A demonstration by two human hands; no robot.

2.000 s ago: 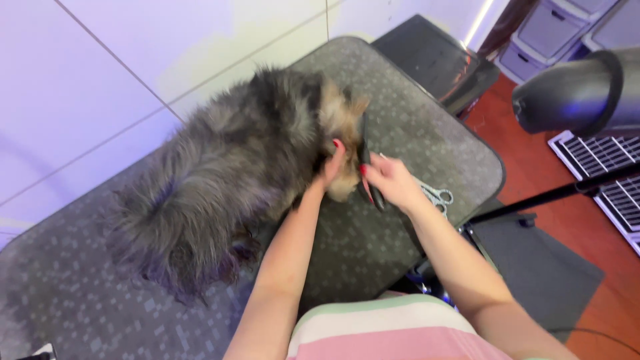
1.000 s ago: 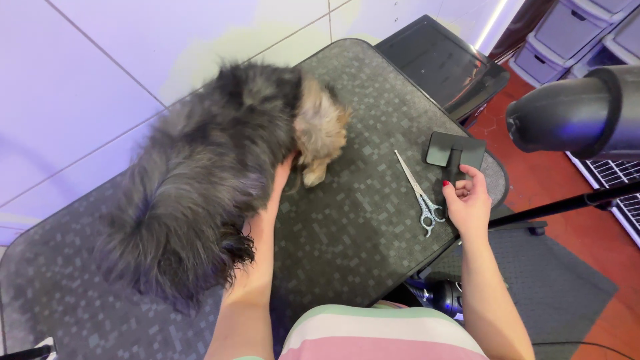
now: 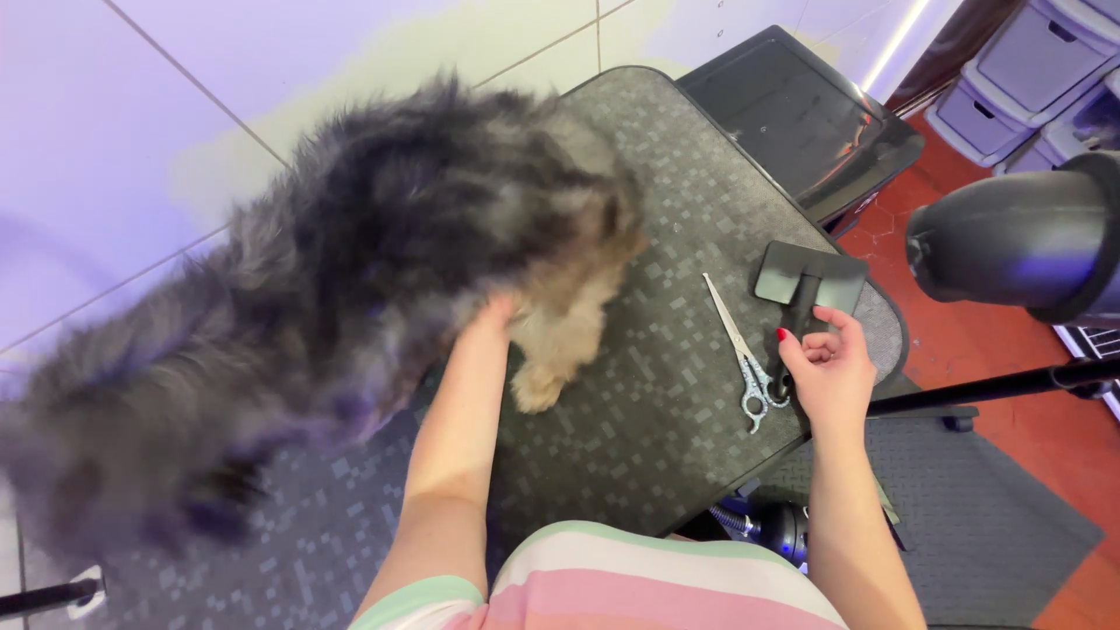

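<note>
A long-haired dark grey and tan dog stands on the speckled grooming table, partly blurred. My left hand reaches in at the dog's chest, its fingers hidden in or behind the fur. A black slicker brush lies at the table's right end, pad back upward. Over its handle is my right hand, thumb and fingers loosely curled and apart; whether it touches the handle is unclear. Grooming scissors with patterned handles lie just left of the brush, blades together.
A dryer nozzle juts in from the right above the floor. Behind the table's far right edge stands a black box-like surface. Plastic drawers are at the top right. The tiled wall borders the table's far side.
Two seconds ago my right hand was by the dog's head with a dark tool; now it is at the brush on the table's right. The dog's head and body have shifted.
</note>
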